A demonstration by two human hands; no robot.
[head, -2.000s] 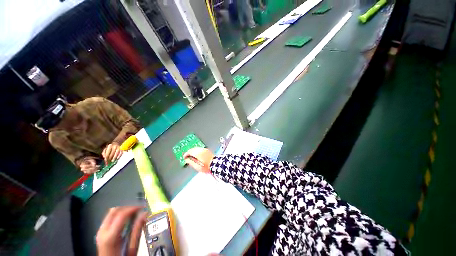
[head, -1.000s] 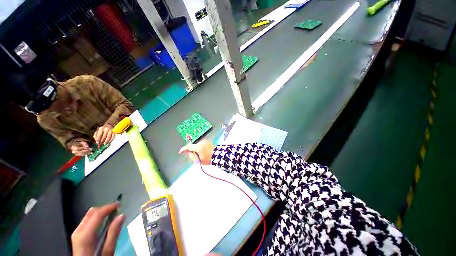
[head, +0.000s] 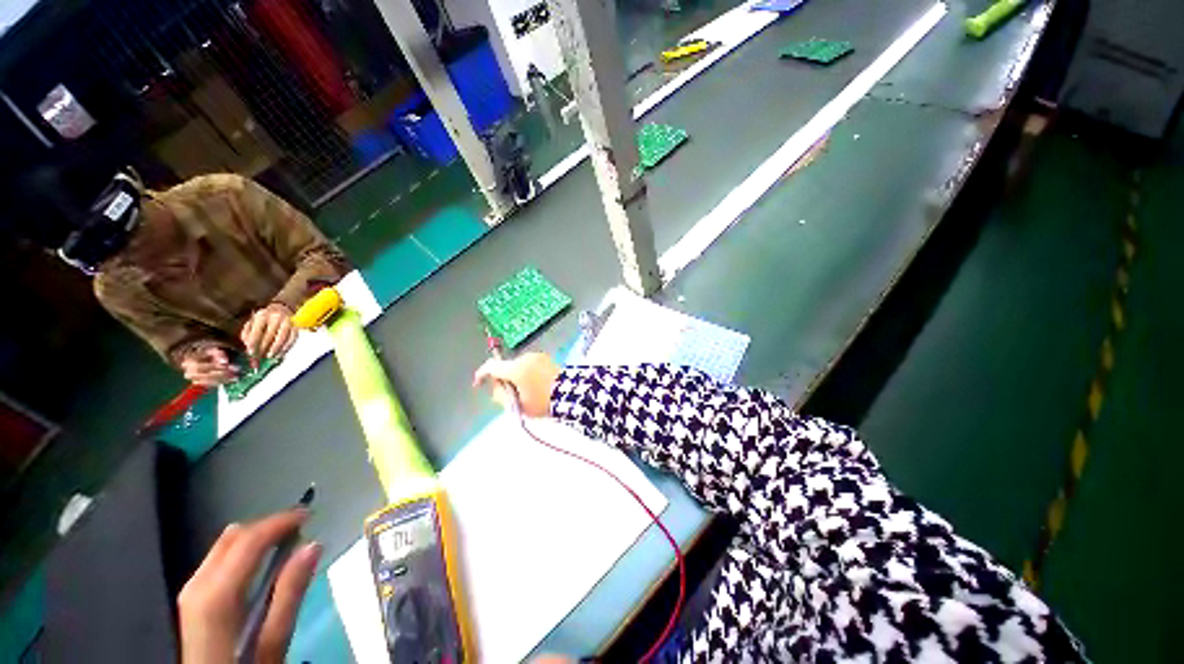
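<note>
My left hand point(head: 247, 584), at the bottom left, holds a grey probe point(head: 269, 577) with a dark tip pointing up. My right hand point(head: 525, 383), in a black-and-white sleeve, holds a red-tipped probe point(head: 495, 348) with a thin red lead point(head: 610, 477) curving down to the bottom edge. The green circuit board panel point(head: 525, 308) lies on the belt just beyond the red tip. A multimeter point(head: 417, 580) with a yellow-orange edge lies on the left part of a white sheet point(head: 545, 519), its dial partly visible.
A yellow-green strip point(head: 377, 409) runs to a yellow object point(head: 317, 309) by a person opposite point(head: 214, 266), who handles a board. A clipboard point(head: 669, 340) lies beyond my right sleeve, near a white post point(head: 608, 156). More boards point(head: 817, 51) lie further along. Dark slabs point(head: 111, 571) stand left.
The panel has moved away from me along the belt. My right hand has drawn back from it with the red probe. My left hand has moved left with its probe.
</note>
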